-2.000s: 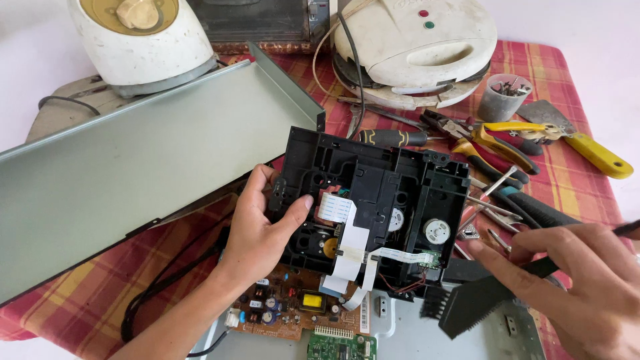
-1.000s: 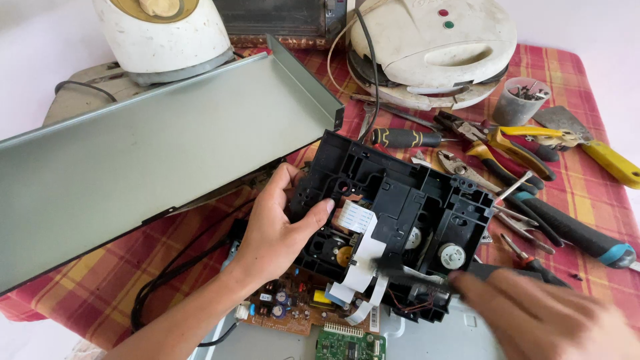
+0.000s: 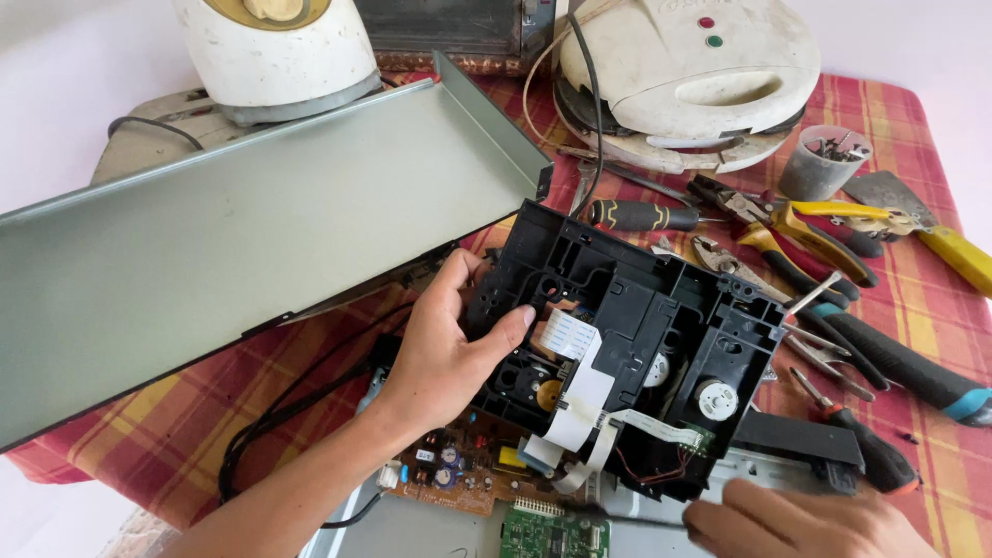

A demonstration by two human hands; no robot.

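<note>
My left hand grips the left edge of a black plastic optical drive mechanism, thumb on its face, and holds it tilted above the chassis. White flat ribbon cables hang from the mechanism over a brown circuit board. At the lower right, my right hand is curled and blurred, with a thin dark tool, apparently the black brush, pointing left from it over the green circuit board. The brush head cannot be made out.
A metal cover leans at left, near a white appliance base. A white sandwich maker stands behind. Pliers, a screwdriver, a hammer handle and a cup of screws lie at right. Black cables run left.
My right hand with the black brush has moved from the right side onto the mechanism's ribbon cables, then down below the mechanism. My left hand keeps its hold.
</note>
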